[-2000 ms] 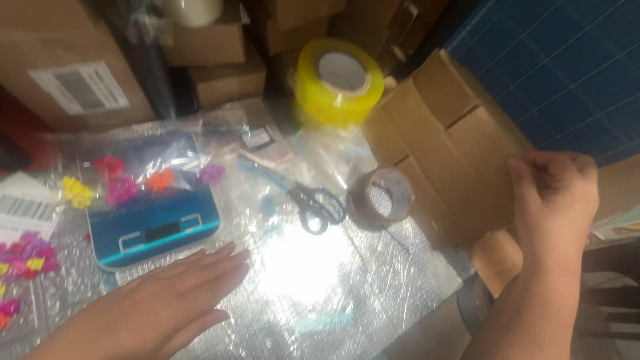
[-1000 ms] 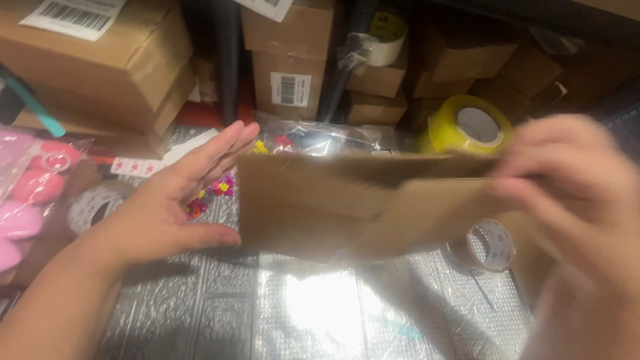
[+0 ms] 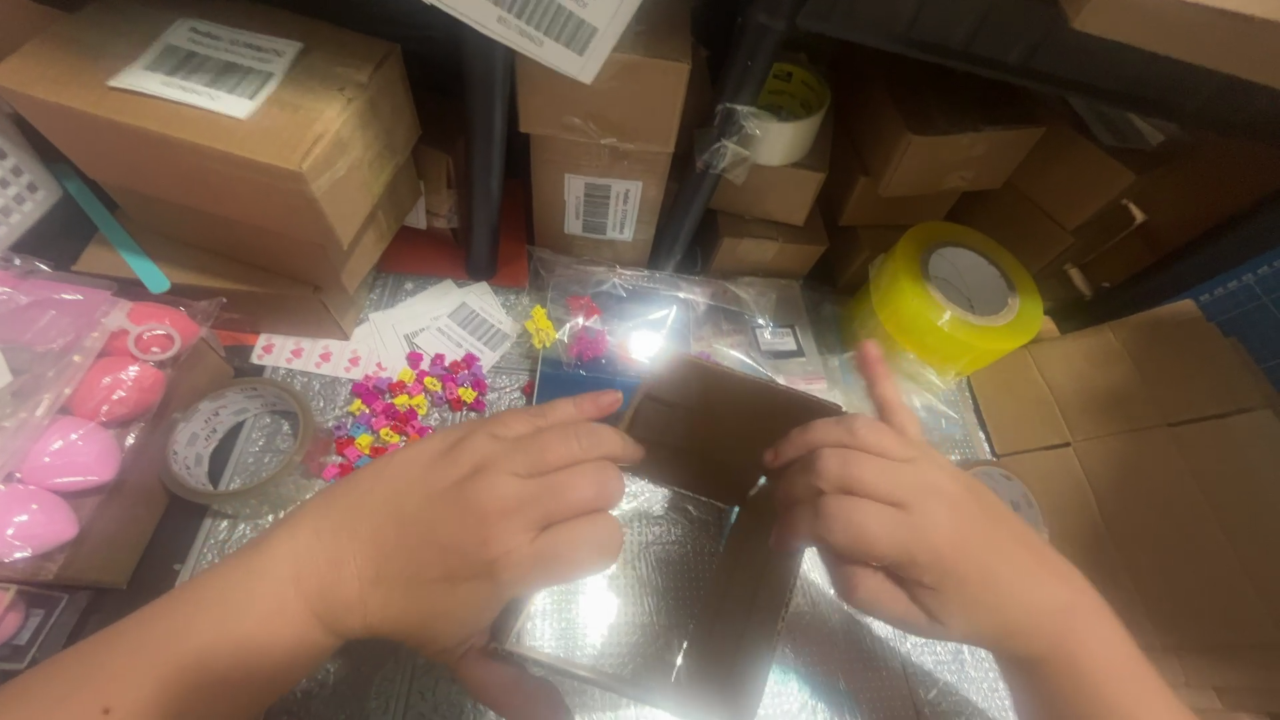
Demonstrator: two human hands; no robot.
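Note:
Both hands are on a small brown cardboard box (image 3: 715,430) that stands open in front of me, its walls raised and light showing through the middle. My left hand (image 3: 480,510) grips its left side, fingers at the upper edge and thumb low. My right hand (image 3: 890,510) pinches the upper right corner, one finger raised. Behind the box, a blue scale (image 3: 585,385) is partly covered by a clear plastic bag (image 3: 700,300). Small colourful flower-shaped pieces (image 3: 400,415) lie in a pile beyond my left hand. A tape roll (image 3: 1010,495) is half hidden by my right hand.
Flat cardboard pieces (image 3: 1150,460) lie at the right, near a large yellow tape roll (image 3: 950,295). At the left are another tape roll (image 3: 240,445) and bagged pink sponges (image 3: 70,450). Cartons (image 3: 220,150) and dark shelf posts (image 3: 487,150) line the back. Labels (image 3: 450,325) lie near the pile.
The right hand has brought a piece of cardboard from the right stack to the middle. Held as a flat-looking strip a second ago, it now stands opened up. The view has swung left.

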